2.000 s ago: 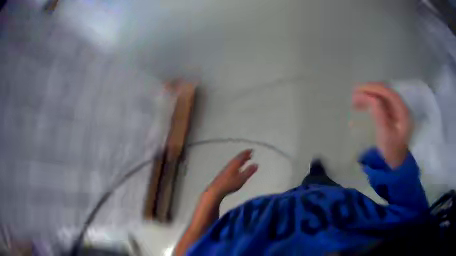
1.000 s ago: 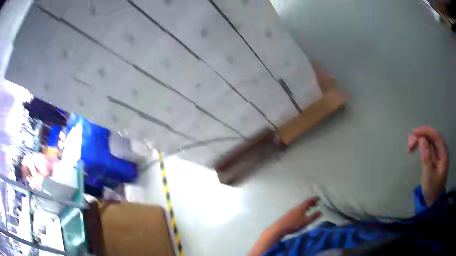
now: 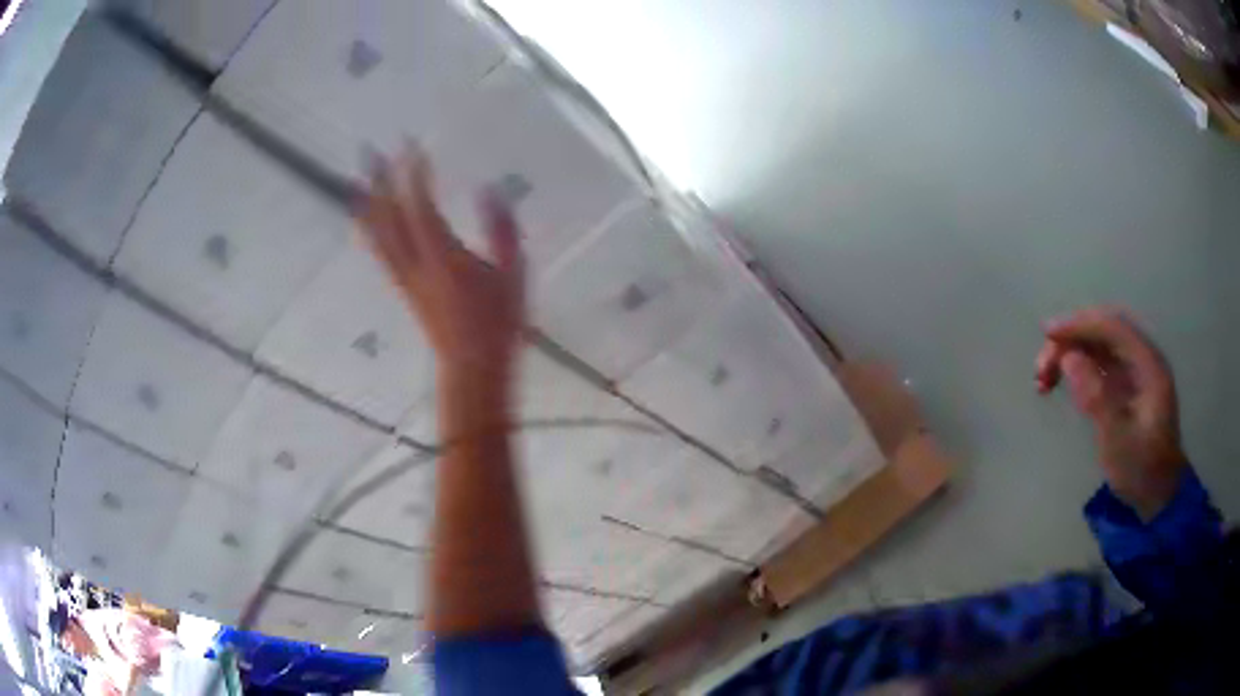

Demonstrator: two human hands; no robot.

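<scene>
A tall stack of white boxes (image 3: 639, 292) with small dark prints and dark gaps between the boxes fills the left and middle of the view. Brown cardboard (image 3: 857, 524) sticks out under its lower right edge. My left hand (image 3: 442, 265) is raised in front of the stack, fingers spread, slightly blurred and holding nothing; whether it touches the boxes I cannot tell. My right hand (image 3: 1115, 388) is at the right over the floor, fingers loosely curled, empty, away from the stack.
The grey-green floor (image 3: 938, 204) lies right of the stack. A blue plastic object (image 3: 306, 664) and cluttered items are at the bottom left. Part of a wrapped load (image 3: 1180, 44) shows at the top right corner. A curved dark line crosses the view.
My left hand has risen from the lower edge up in front of the stack. The stack fills more of the view; the brown carton and yellow-black tape at lower left have gone out of view.
</scene>
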